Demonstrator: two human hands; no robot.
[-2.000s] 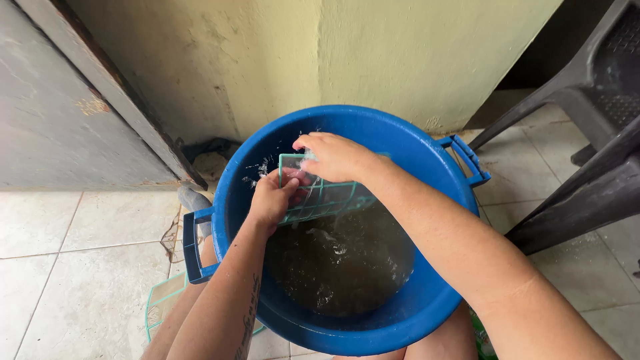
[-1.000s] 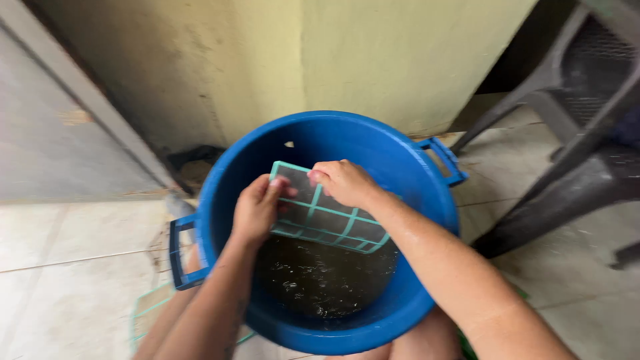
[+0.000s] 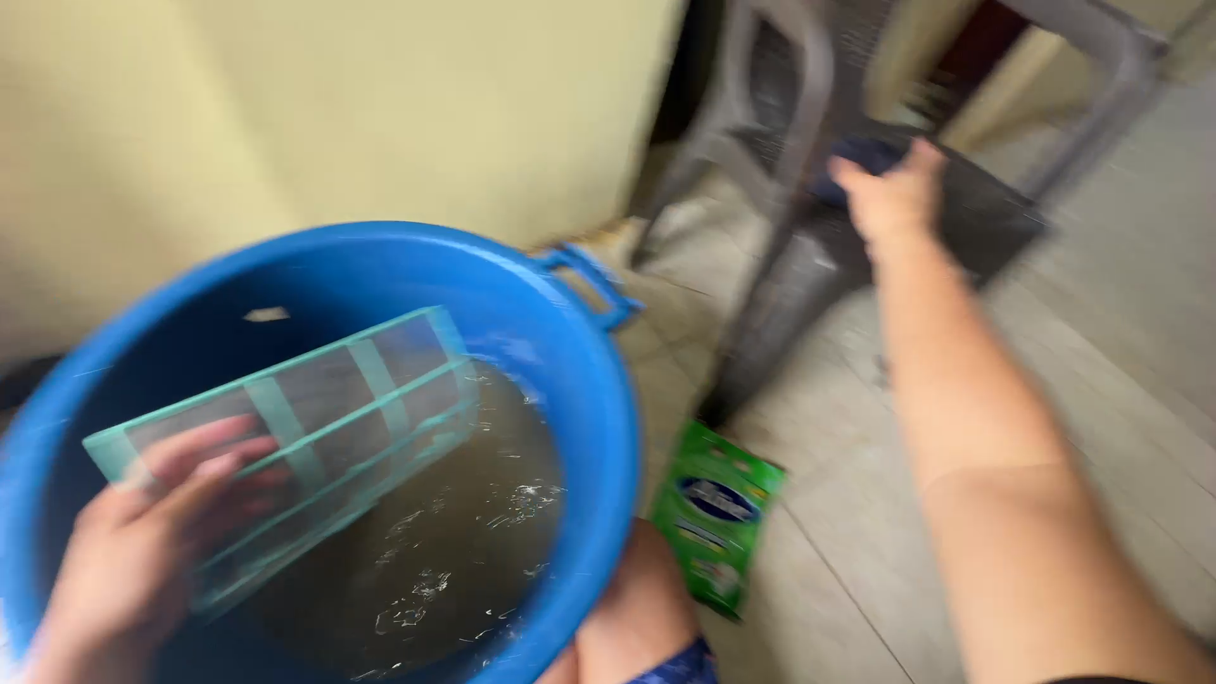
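Observation:
My left hand (image 3: pixel 161 522), at the lower left, grips one end of a teal plastic-framed mesh filter screen (image 3: pixel 328 418). The filter is tilted inside a large blue plastic tub (image 3: pixel 603 418), above murky water (image 3: pixel 456 560) with ripples and bubbles on it. Far to the right, my right hand (image 3: pixel 888 195) reaches over the seat of a dark plastic armchair (image 3: pixel 988 214). Its fingers are at a dark blue item (image 3: pixel 860 161) on the seat; blur hides what this is and whether the hand grips it.
A green printed packet (image 3: pixel 717 518) lies on the tiled floor (image 3: pixel 836 570) between the tub and the chair. The tub's side handle (image 3: pixel 594 285) juts toward the chair legs. A pale yellow wall (image 3: pixel 427 104) rises behind the tub.
My right hand has left the filter and moved right to the chair seat. My left hand still holds the filter over the water. The view has swung right.

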